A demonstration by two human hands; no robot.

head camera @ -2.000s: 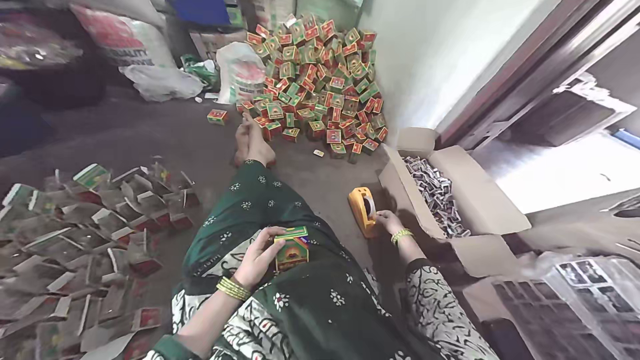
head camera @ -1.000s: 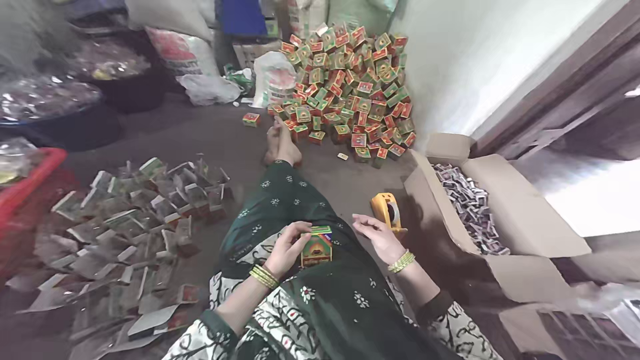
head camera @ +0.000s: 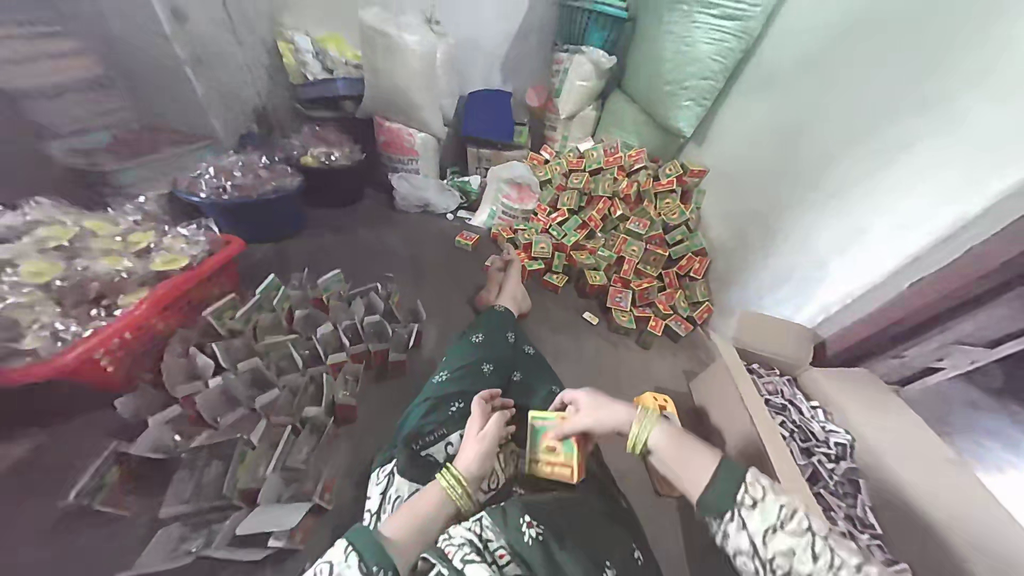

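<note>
A small printed cardboard box [head camera: 554, 458], green, yellow and red, is over my lap with its top closed. My right hand [head camera: 588, 414] grips it from the right, fingers across its upper part. Just left of the box, my left hand [head camera: 488, 432] is raised with fingers loosely curled and holds nothing that I can see. A yellow tape dispenser [head camera: 658, 402] stands on the floor, partly hidden behind my right wrist. Many open-topped boxes [head camera: 304, 360] stand on the floor to my left. Beyond my feet lies a large heap of closed boxes [head camera: 616, 232].
At the right is an open carton [head camera: 760, 424] filled with small packets [head camera: 824, 448]. A red plastic basket [head camera: 160, 312] of clear-wrapped items is at the left, with a blue tub [head camera: 256, 216] behind it. Sacks [head camera: 408, 152] line the back wall.
My right hand has moved from beside the tape dispenser to the box and taken hold of it. My left hand, earlier on the box, has let go. The view has swung left.
</note>
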